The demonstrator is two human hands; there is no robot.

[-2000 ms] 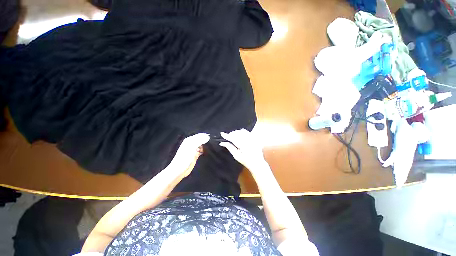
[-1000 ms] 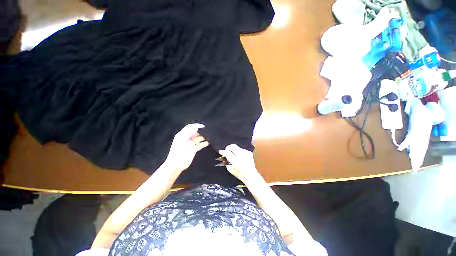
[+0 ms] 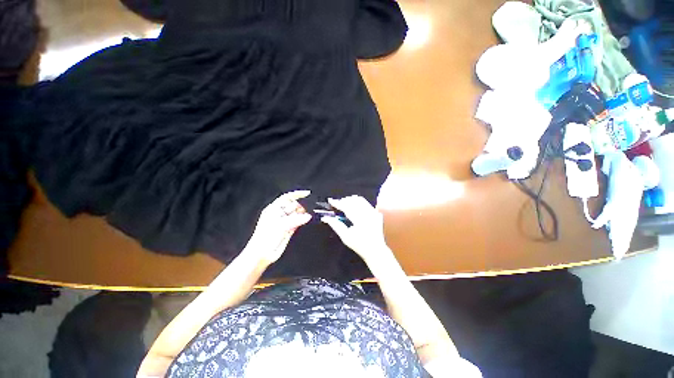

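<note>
A black dress (image 3: 222, 125) lies spread over the glossy orange-brown table, its sleeve (image 3: 380, 29) at the top. Its lower right part reaches the table's front edge under my hands. My left hand (image 3: 279, 225) pinches a bit of the black fabric between thumb and fingertips near the lower right of the skirt. My right hand (image 3: 356, 224) is just to the right and holds small thread snips (image 3: 325, 212), their blades pointing left toward my left fingertips. Any thread between the fingertips is too small to see.
A power strip (image 3: 581, 161), a black cable (image 3: 545, 214), white rounded shapes (image 3: 510, 118), pale green cloth (image 3: 607, 52) and blue and white packets (image 3: 628, 122) lie at the right. Dark garments (image 3: 16, 140) lie at the left. The table's yellow edge (image 3: 473, 275) curves in front.
Since a second ago my right hand has moved slightly up, with the snips now level with my left fingertips. My left hand has shifted little. Two seconds ago both hands were close together.
</note>
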